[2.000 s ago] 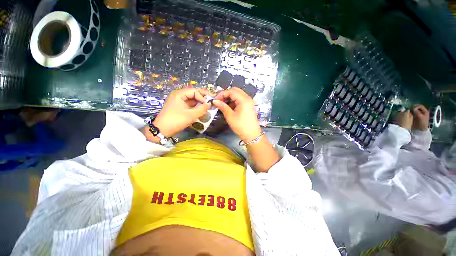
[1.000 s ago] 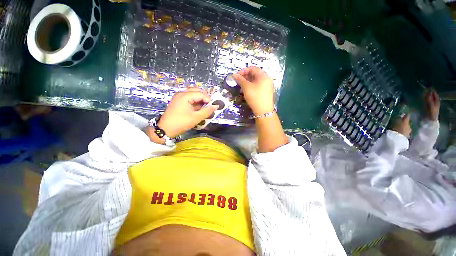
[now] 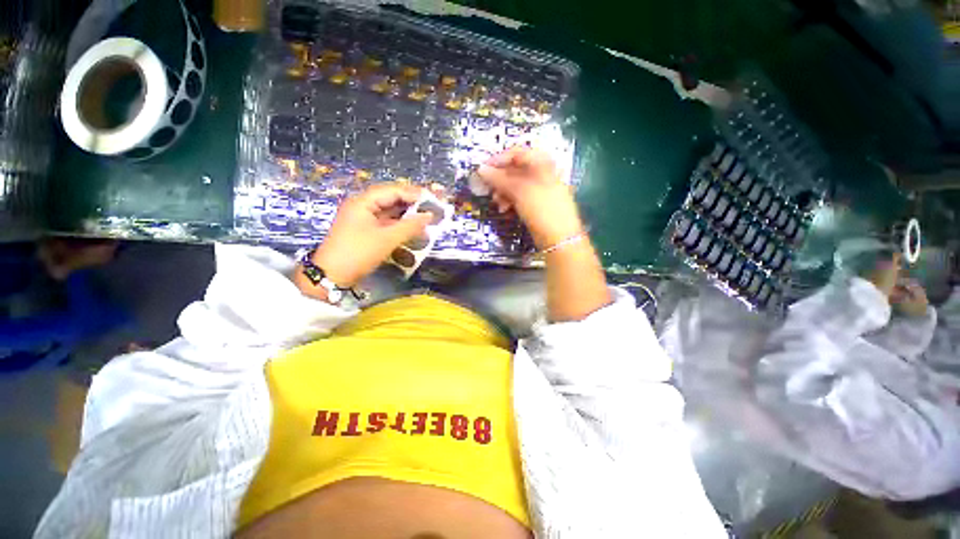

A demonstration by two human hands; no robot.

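Note:
My left hand holds a short white liner strip with dark rounds between thumb and fingers, over the front edge of the clear blister tray. My right hand pinches an adhesive pad, its pale face showing, low over the right part of the tray. Whether the pad touches a module is hidden by the fingers and glare. Rows of dark modules with gold flex tails lie in the tray.
A sticker roll lies left of the tray on the green bench, with another clear tray at the far left. A tan piece is at the back. At right are a coworker's tilted tray, a coworker's hands and white sleeves.
Since two seconds ago my hands have parted; my right hand moved right and over the tray with a pad. In the last second the left hand and strip shifted slightly left.

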